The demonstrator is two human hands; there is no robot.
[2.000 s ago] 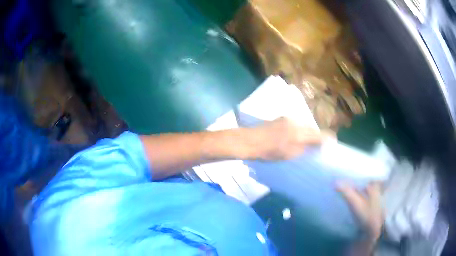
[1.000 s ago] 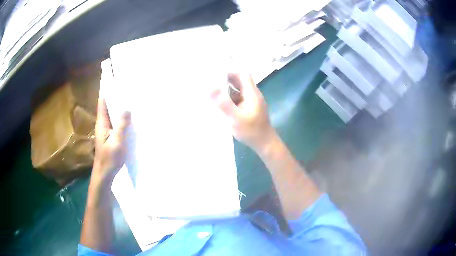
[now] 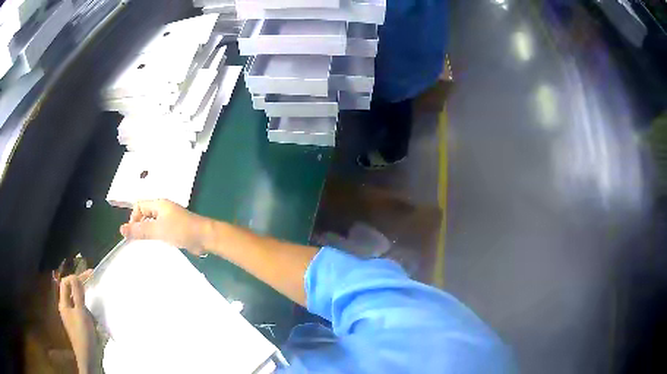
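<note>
A large white paperboard blank glares at the lower left, with layered edges at its near right corner. My right hand is on its far edge, fingers curled at the far corner. My left hand is at its left edge, partly cut off by the picture's lower left. A folded edge shows between the two hands. Both hands grip this blank. Just beyond my right hand lies an overlapping pile of white folded inserts with small dark round holes.
Stepped stacks of open white box trays stand at the table's far side. A person in blue stands beside them. A grey floor with a yellow line lies at right. Small white scraps lie by the blank.
The view has swung right, bringing the trays, person and floor in. The blank now shows lower left, with my right hand moved from its right side to its far edge.
</note>
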